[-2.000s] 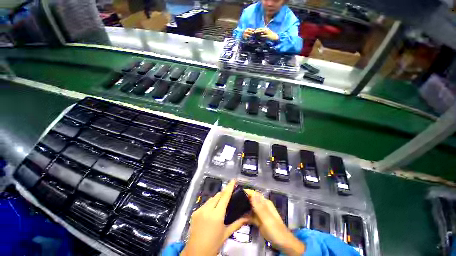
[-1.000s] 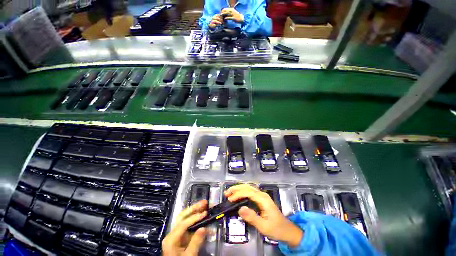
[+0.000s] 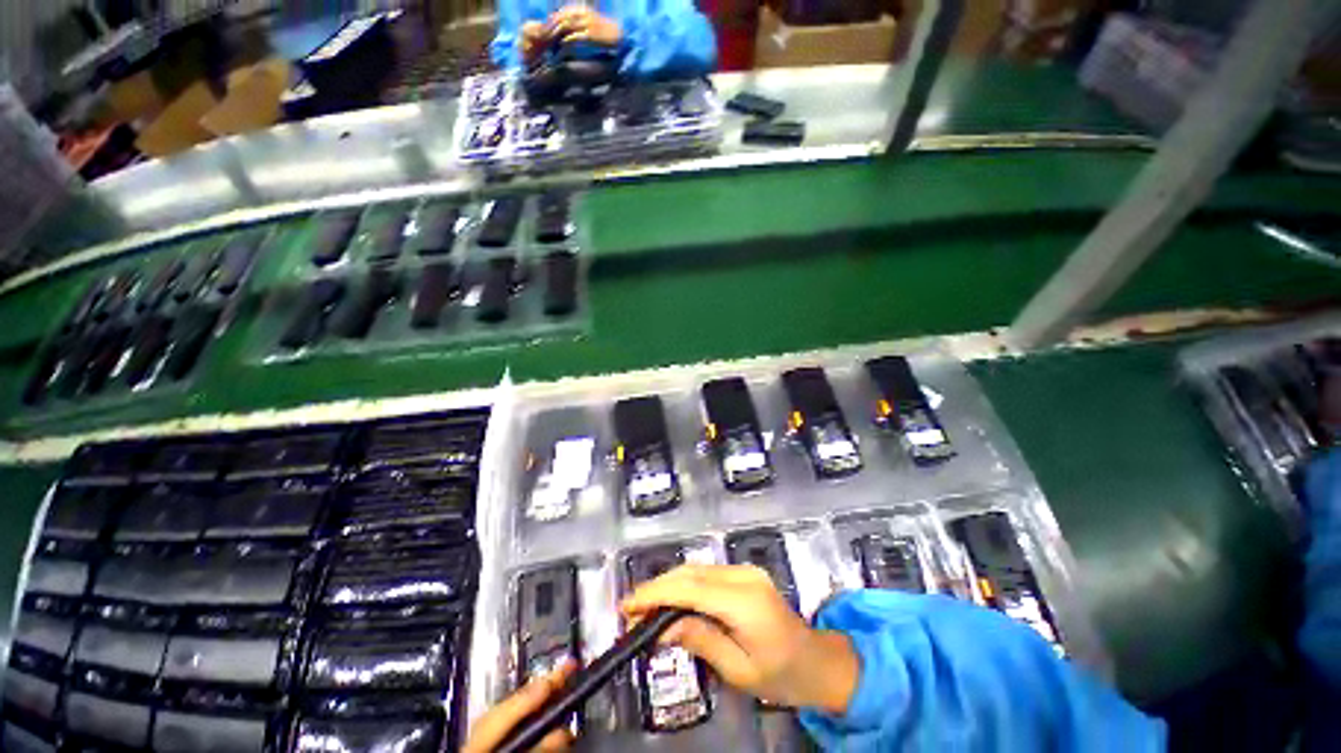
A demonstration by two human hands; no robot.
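My right hand and my left hand hold a black handset between them, seen edge-on and slanting from lower left to upper right. It is above the front row of the clear blister tray. The left hand is partly cut off by the bottom edge. Handsets with white labels and orange spots, such as one at the back row, lie in the tray. The back-left pocket holds white labels and no handset. The dark parts tray, full of glossy black slabs, lies at left.
Two clear trays of black handsets lie on the green conveyor beyond. A person in blue works behind stacked trays. A metal post slants at right. Another tray and a blue sleeve are at the far right.
The view has shifted, so the conveyor trays now appear further left. The handset between my hands has turned from face-on to edge-on, and my left hand is lower in the picture.
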